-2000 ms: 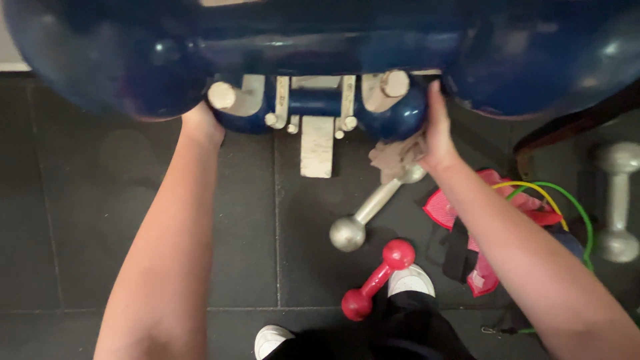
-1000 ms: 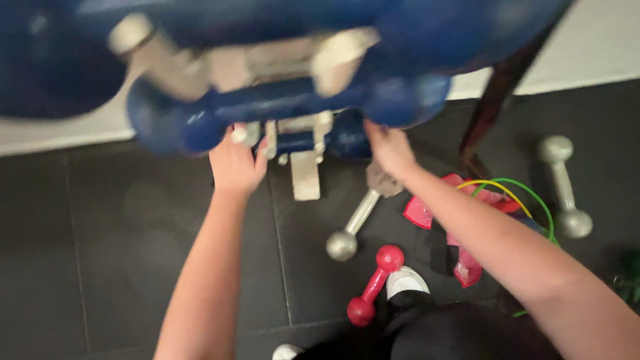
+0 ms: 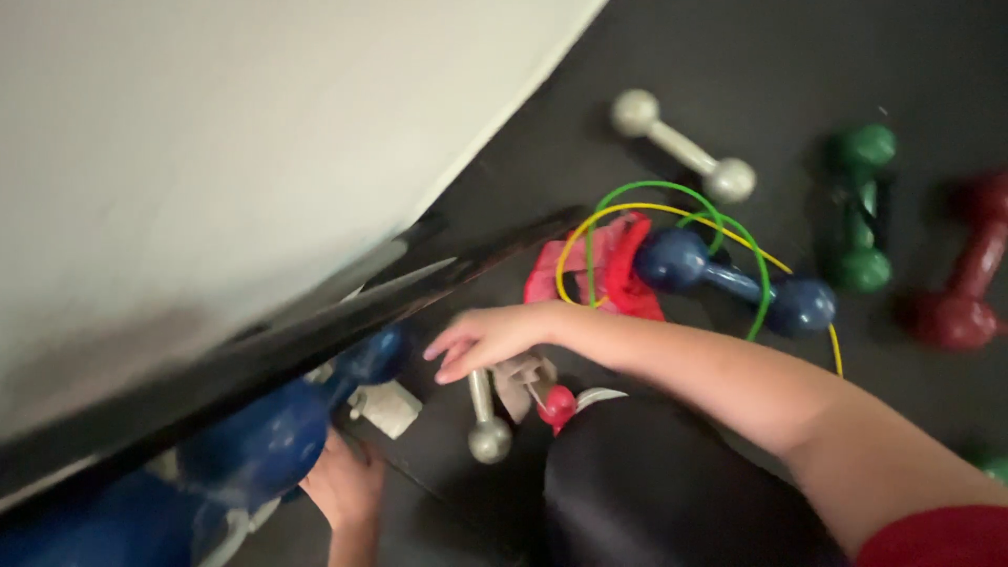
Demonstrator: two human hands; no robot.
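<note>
At the lower left, blue dumbbells (image 3: 256, 445) of differing sizes sit on a rack with pale supports. My left hand (image 3: 344, 478) is against the underside of a large blue dumbbell head; its fingertips are hidden, so its grip is unclear. My right hand (image 3: 487, 340) is off the rack, fingers loosely apart and empty. It hangs above a silver dumbbell (image 3: 482, 417) on the floor and a crumpled beige cloth (image 3: 523, 382). A smaller blue dumbbell head (image 3: 378, 354) lies left of the right hand, near a pale rack foot (image 3: 387, 407). A red dumbbell (image 3: 557, 405) shows beside my knee.
A dark rack upright (image 3: 315, 358) runs diagonally along the white wall (image 3: 236, 118). On the black floor are a silver dumbbell (image 3: 683, 147), a blue one (image 3: 732, 281), a green one (image 3: 865, 206), a dark red one (image 3: 972, 268), a pink and red item (image 3: 614, 264) and green and yellow tubing (image 3: 669, 206).
My right hand has come away from the blue dumbbells on the rack. The view has swung strongly to the right, bringing the green and dark red dumbbells into sight.
</note>
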